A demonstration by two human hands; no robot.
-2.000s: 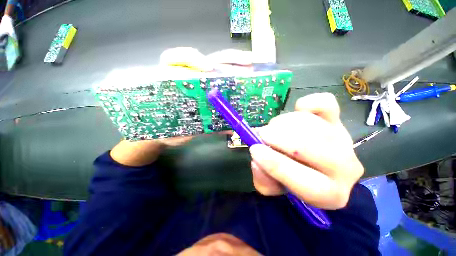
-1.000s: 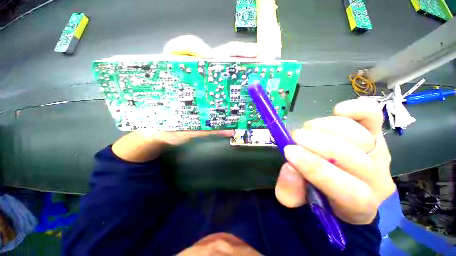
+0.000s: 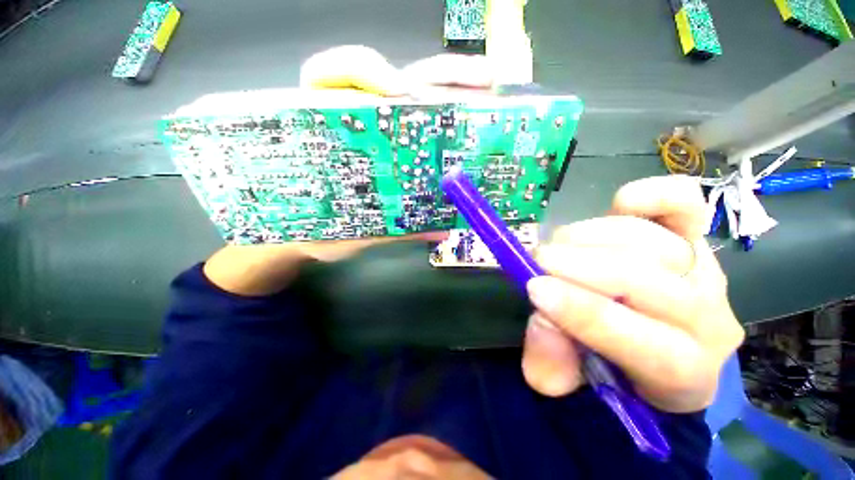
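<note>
A green power supply board [image 3: 366, 173] is held up in front of me, its solder side facing me and its lower edge nearer me. My left hand [image 3: 272, 262] grips it from behind and below; fingertips show over its top edge and the palm is hidden. My right hand [image 3: 628, 291] holds a purple marker pen [image 3: 492, 230] like a pencil. The pen's tip is over the board's middle-right part; I cannot tell whether it touches. A small component-side board [image 3: 450, 251] lies on the bench, partly hidden behind the held board.
Waiting boards [image 3: 147, 41] lie farther up the dark green bench [image 3: 84, 272]. A pale yellow strip [image 3: 508, 42] points away from me. At right are a grey post [image 3: 787, 103], a coiled loop [image 3: 682, 152], a white bundle [image 3: 747, 202], a blue-handled tool [image 3: 806, 180] and a blue chair [image 3: 750, 422].
The held board has moved slightly up and its tilt has changed. The pen tip moved right, then slightly back left and down. The waiting board at upper left has shifted right and up in view.
</note>
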